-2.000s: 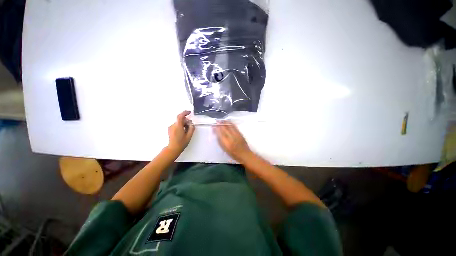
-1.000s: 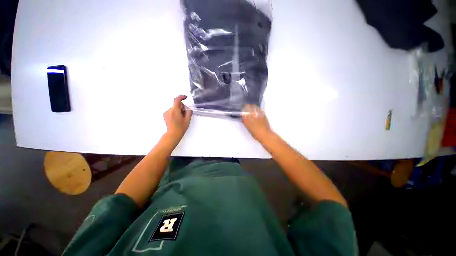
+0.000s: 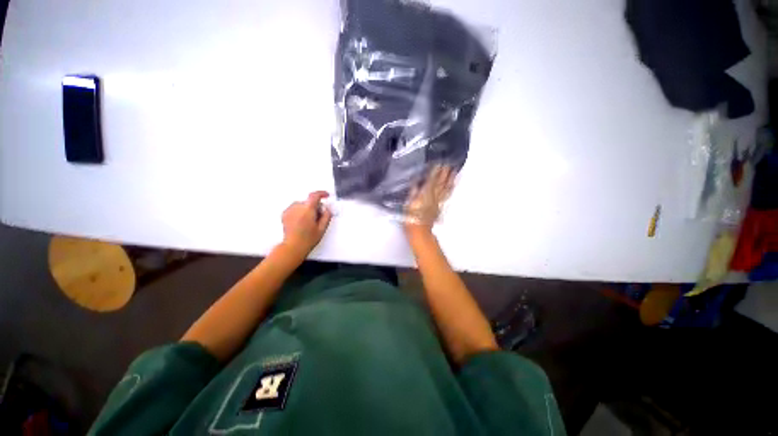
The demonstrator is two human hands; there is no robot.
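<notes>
A dark folded garment lies in a clear, shiny poly bag on the white table, its far end cut off by the top edge of the picture. My left hand is at the bag's near left corner, thumb and finger together at the bag's edge; whether the plastic is pinched is too small to tell. My right hand lies spread, fingers apart, on the bag's near right part, slightly blurred.
A black smartphone lies on the white table at the left. A small yellow cutter or pen lies at the right. Dark cloth and clear bags are at the far right. A round wooden stool stands below the table's edge.
The bag's near edge was held between both hands; my right hand has opened and now lies on the bag. The bagged garment has shifted right and tilted in the view.
</notes>
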